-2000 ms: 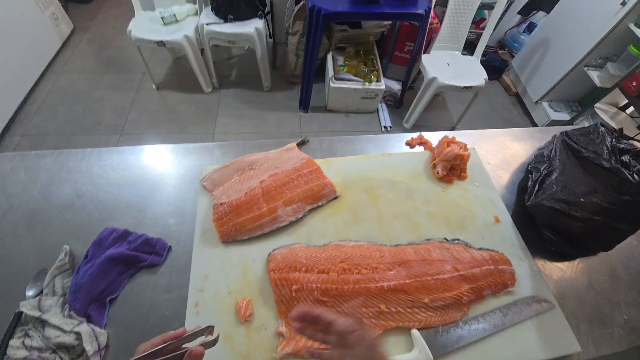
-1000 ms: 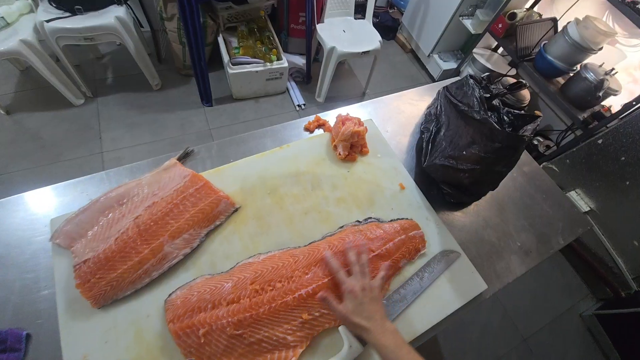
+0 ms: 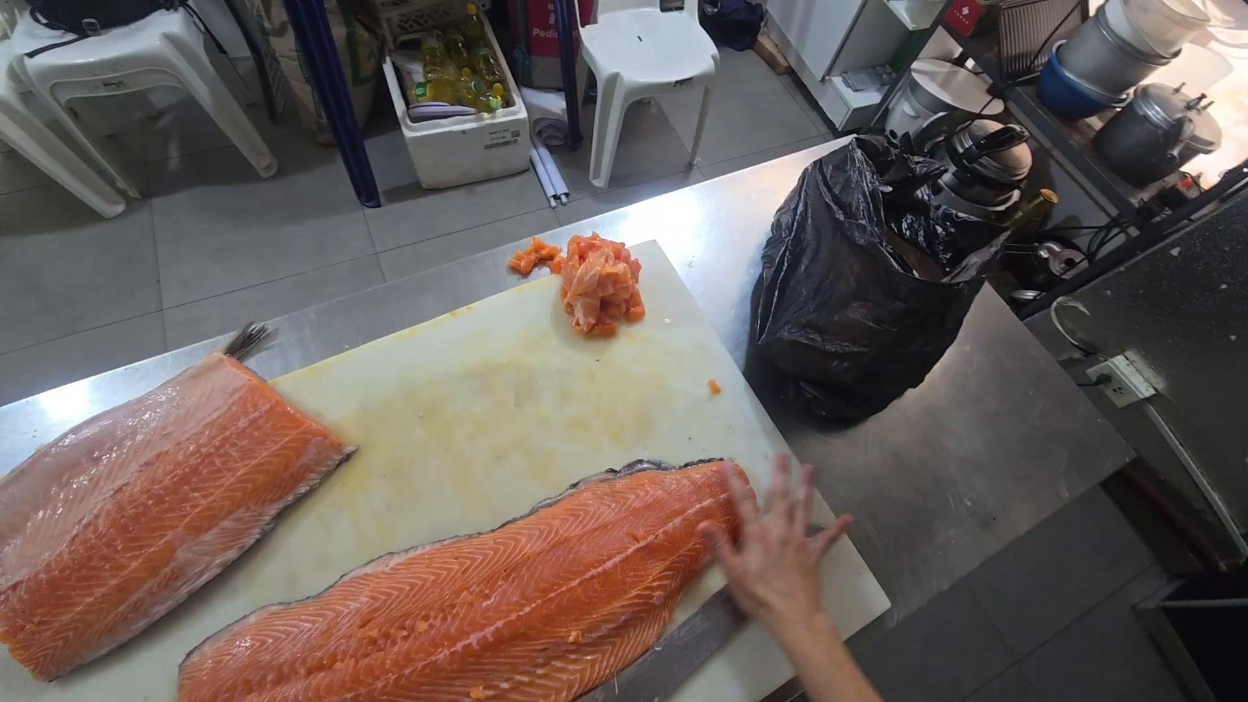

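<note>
A salmon fillet [image 3: 468, 595] lies skin side down across the near part of a white cutting board [image 3: 458, 409]. My right hand [image 3: 777, 551] is spread at its right end, fingers apart, holding nothing; whether a fingertip touches the flesh is hard to tell. Partly under that hand and beside the fillet lies a knife blade [image 3: 682, 648], its handle out of view. Another large salmon piece [image 3: 166, 497], with a tail fin at its far end, rests on the left. A heap of salmon trimmings [image 3: 600, 283] sits at the board's far corner. My left hand is out of the frame.
A black plastic bag [image 3: 858, 292] stands on the steel table [image 3: 936, 487], right of the board. Beyond the table are a white plastic chair [image 3: 648, 54], a white crate of bottles [image 3: 458, 136] and a blue table leg [image 3: 331, 97]. Pots [image 3: 1150, 127] stand on a rack at the right.
My right hand has moved right along the fillet to its end. My left hand, holding metal tweezers or tongs two seconds ago, has left the view. The view has swung right.
</note>
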